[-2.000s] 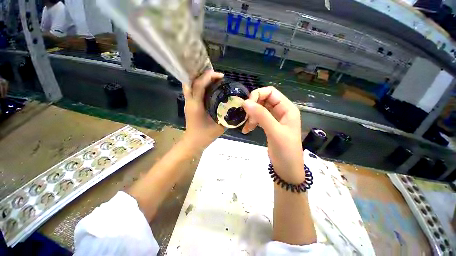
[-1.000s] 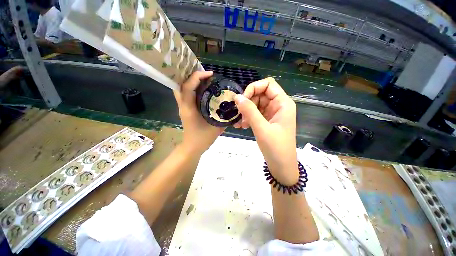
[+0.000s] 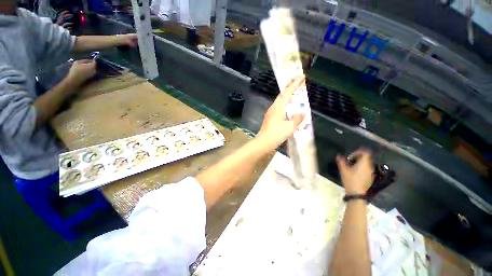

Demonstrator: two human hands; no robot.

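My left hand [image 3: 281, 119] is shut on a white sticker sheet [image 3: 291, 64], which stands upright, blurred and seen nearly edge-on. My right hand [image 3: 357, 171] is over the conveyor, fingers curled and blurred. A dark cylindrical housing [image 3: 383, 178] is beside and partly behind it; I cannot tell whether the fingers hold it. The white work sheet [image 3: 264, 215] lies below both hands, stained and with small scraps. A stack of sticker sheets [image 3: 135, 153] with two rows of tan rings lies on the brown board at left.
A dark green conveyor [image 3: 318, 132] runs beyond the bench, with a black unit [image 3: 236, 103] upright on it. Black gridded trays [image 3: 329, 102] lie beyond. A person in grey [image 3: 32, 91] works at the far left. A spent backing sheet [image 3: 396, 242] lies at the right.
The view has swung left. My hands have parted; the housing with the tan gasket is no longer in my left hand. My right hand has moved out over the conveyor. The sheet stands more upright.
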